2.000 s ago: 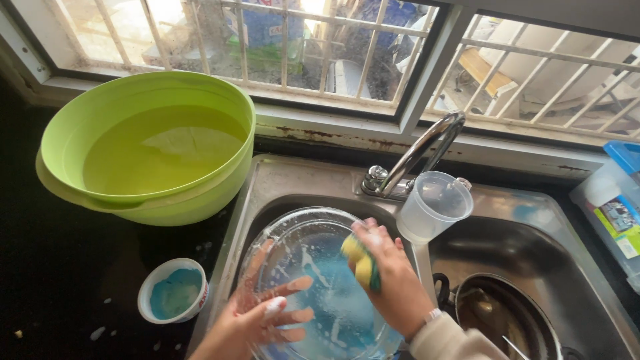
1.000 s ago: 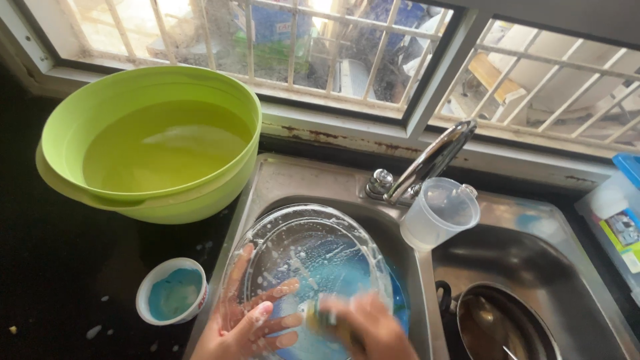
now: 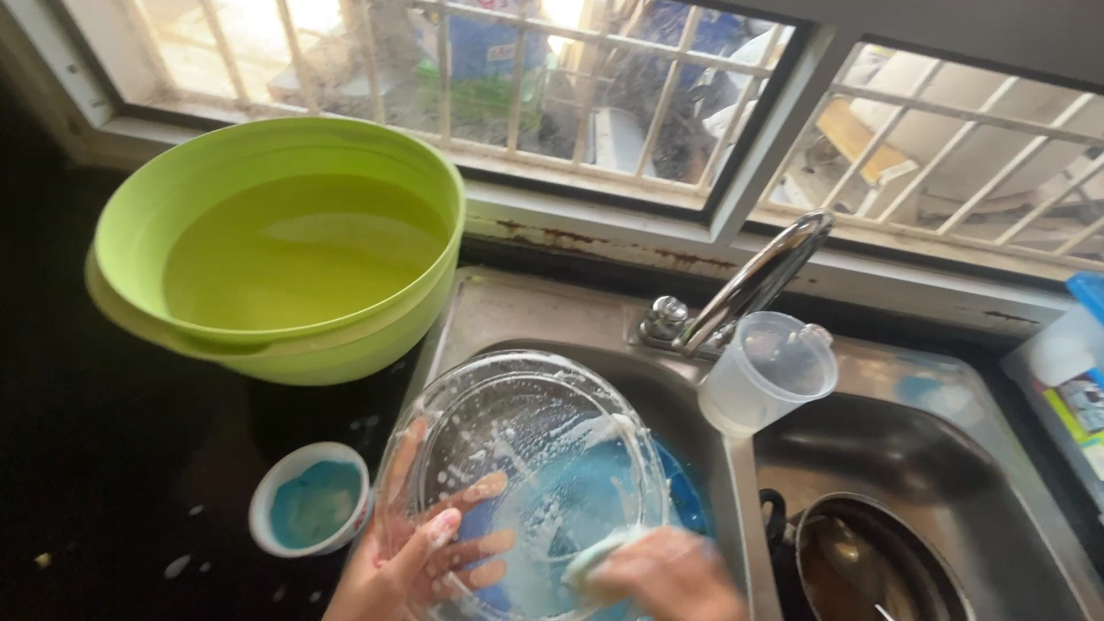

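Note:
A clear round lid or dish [image 3: 552,431], soapy and streaked with foam, is held tilted over the left sink basin. My left hand [image 3: 431,543] grips its left side, the fingers spread behind and seen through it. My right hand [image 3: 668,573], blurred, holds a sponge [image 3: 604,556] against the lower right of the clear piece. Something blue shows beneath it in the basin. Left of my left hand, a small white tub [image 3: 310,500] with blue paste stands on the dark counter.
A large green plastic basin [image 3: 345,349] of yellowish liquid stands at the left. A translucent jug [image 3: 768,375] sits by the chrome faucet [image 3: 750,285], on the divider. A dark pot [image 3: 880,561] lies in the right basin. A blue-lidded container [image 3: 1069,379] stands at the right edge, below the barred window.
My right hand with the sponge has moved from the upper right of the clear piece to its lower right. My left hand keeps its hold on the left side.

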